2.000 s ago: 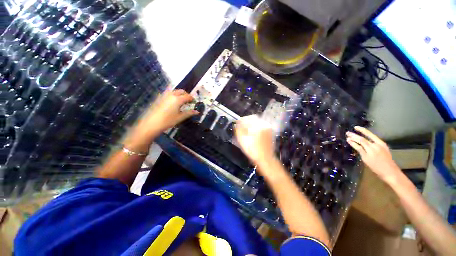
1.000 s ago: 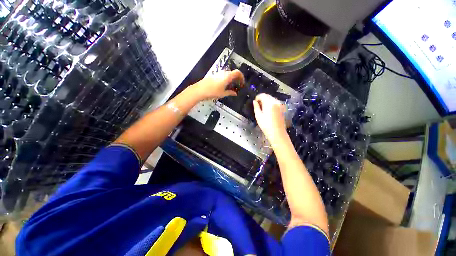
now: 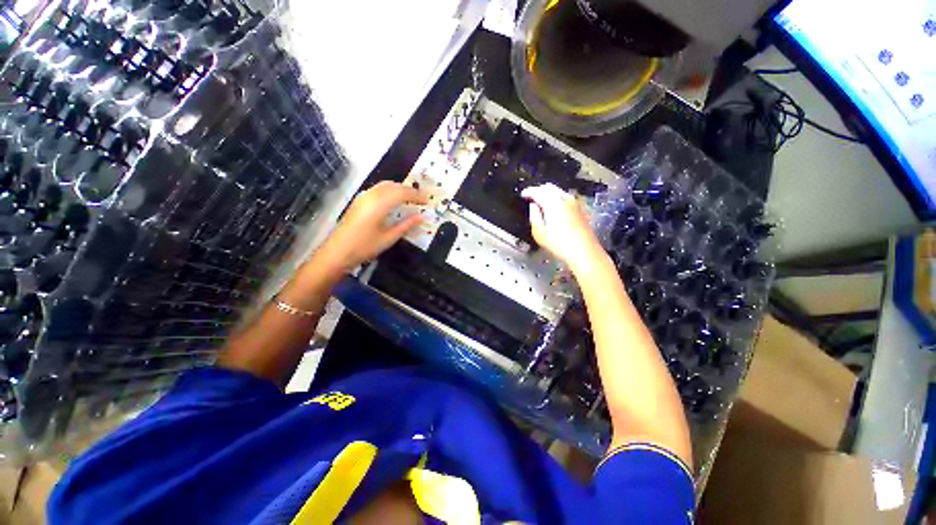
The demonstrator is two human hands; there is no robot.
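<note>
The dark square marking fixture (image 3: 501, 183) sits on the silvery perforated base plate (image 3: 493, 258). One black plastic housing (image 3: 443, 243) lies loose on the plate below the fixture. My left hand (image 3: 384, 220) is over the plate's left edge, thumb and fingers apart, with nothing visible in it. My right hand (image 3: 555, 219) is at the fixture's right side with its fingertips on or just over it; whether it holds a part is hidden. The blister tray (image 3: 683, 277) with many dark parts lies to the right of the plate.
Tall stacked blister trays (image 3: 133, 205) stand at the left. The round laser shroud (image 3: 590, 77) hangs above the fixture. A monitor (image 3: 872, 82) is at the upper right, with cables (image 3: 770, 118) below it. Cartons (image 3: 790, 400) stand at the lower right. The machine's blue front edge (image 3: 431, 344) is near my body.
My left hand has moved from the fixture back to the plate's left edge. Several housings that lay in a row on the plate are down to one. The other person's hand at right has gone.
</note>
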